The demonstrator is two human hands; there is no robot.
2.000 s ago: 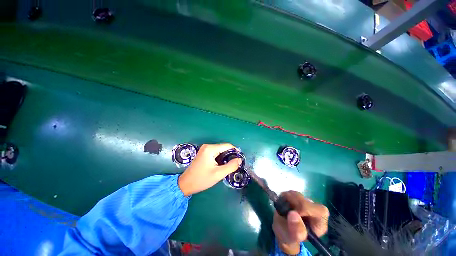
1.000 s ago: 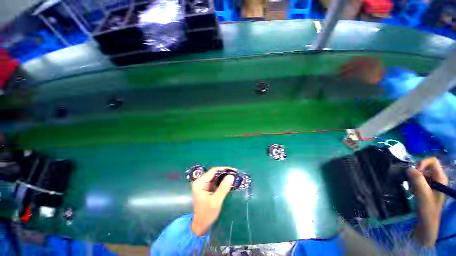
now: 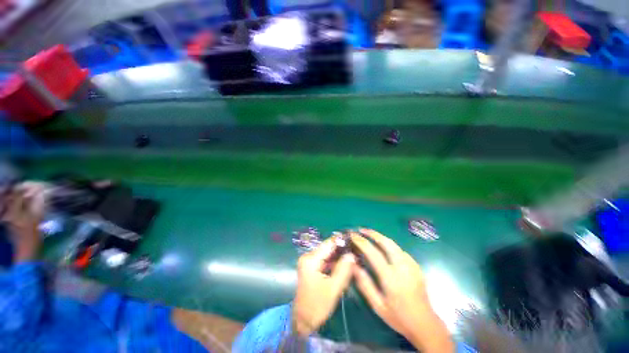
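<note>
My left hand [image 3: 318, 286] and my right hand [image 3: 393, 286] meet over the bench, low in the middle. A small dark disc [image 3: 343, 247], likely a speaker driver, is between their fingertips and mostly hidden by them. The frame is blurred. My left thumb and fingers pinch it; the right fingers touch it or lie right beside it, and I cannot tell whether they grip it. Another disc [image 3: 306, 238] lies on the bench just left of my left hand, and a further disc [image 3: 423, 229] lies to the right. No soldering iron shows in my right hand.
The green belt [image 3: 276, 171] runs beyond the bench, with a small dark disc [image 3: 392, 136] on it. A black box [image 3: 552, 272] stands at right, near a pale post [image 3: 593, 186]. Another person's hand [image 3: 26, 210] and black equipment [image 3: 117, 219] are at left. A black tray [image 3: 234, 65] lies beyond the belt.
My right hand has left the soldering iron by the right-hand box and come in beside my left hand at the disc. The view has shifted, and the person's arm at far right is gone.
</note>
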